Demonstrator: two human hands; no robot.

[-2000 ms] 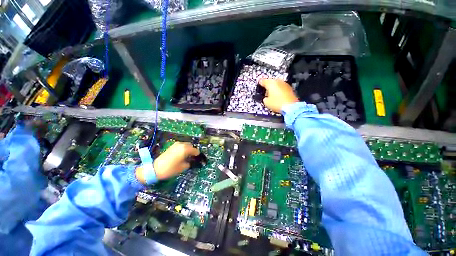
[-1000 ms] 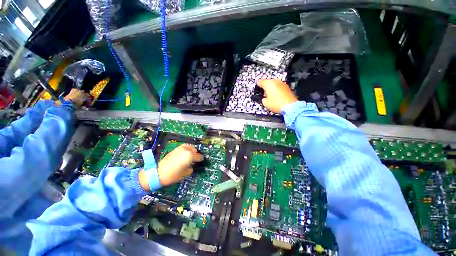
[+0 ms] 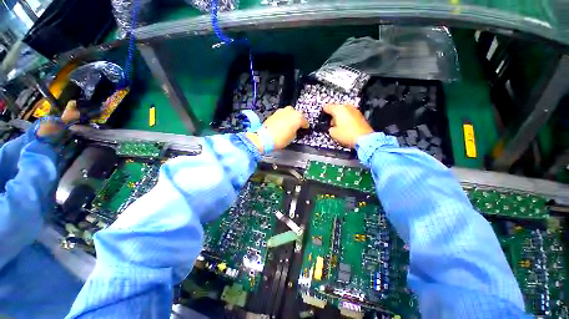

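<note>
A shallow black bin heaped with small silver-white components stands on the shelf in front of me. My right hand is at this bin, fingertips together over the components with something dark at them. My left hand, with a light blue wrist strap, is at the bin's left front edge, fingers curled. Whether it holds a component is hidden. Green circuit boards lie in black carriers below the shelf, one of them partly under my left sleeve.
Bins of dark grey block components stand left and right of the silver ones. Crumpled clear plastic lies behind. A blue coiled cord hangs from above. A neighbour's blue sleeves and hands are at far left, beside yellow components.
My left hand has moved from over the circuit board up to the silver component bin. My right hand has stayed at that bin. The neighbour's hands have shifted near the yellow components.
</note>
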